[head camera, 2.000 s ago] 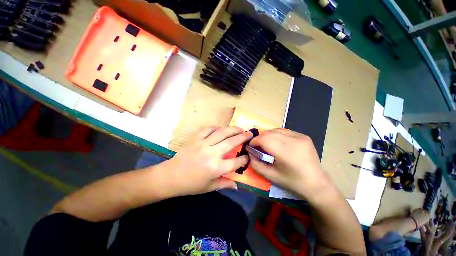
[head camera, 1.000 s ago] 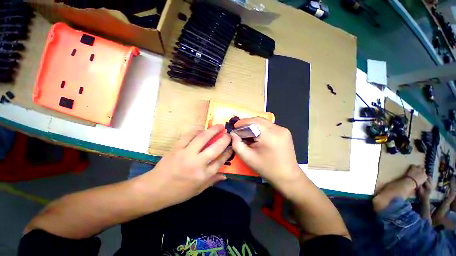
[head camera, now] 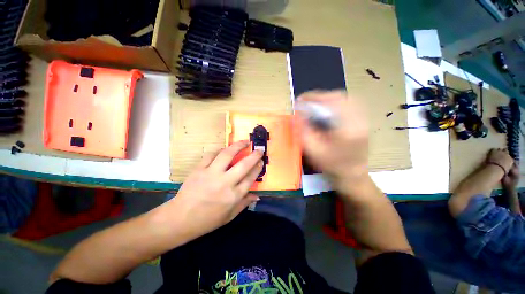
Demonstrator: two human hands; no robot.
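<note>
A narrow black plastic part (head camera: 260,138) with side tabs lies on the orange fixture tray (head camera: 285,161) near the bench's front edge. My left hand (head camera: 221,178) rests over the tray's left side, its fingertips on the lower part of the black part. My right hand (head camera: 334,135) is blurred, right of the tray and over the black sheet (head camera: 318,72). It holds a small silver-grey tool (head camera: 318,115). Its fingertips are too blurred to tell more.
A second orange tray (head camera: 86,112) lies left. Behind are a cardboard box (head camera: 164,43) of black parts, stacked black parts (head camera: 210,54) and a black piece (head camera: 269,35). Wired assemblies (head camera: 455,112) lie right, near another person's arms (head camera: 480,181). Small black scraps (head camera: 373,74) lie on the cardboard.
My right hand has lifted off the black part and moved right with the tool, uncovering the part. My left hand stays on it. The view has shifted.
</note>
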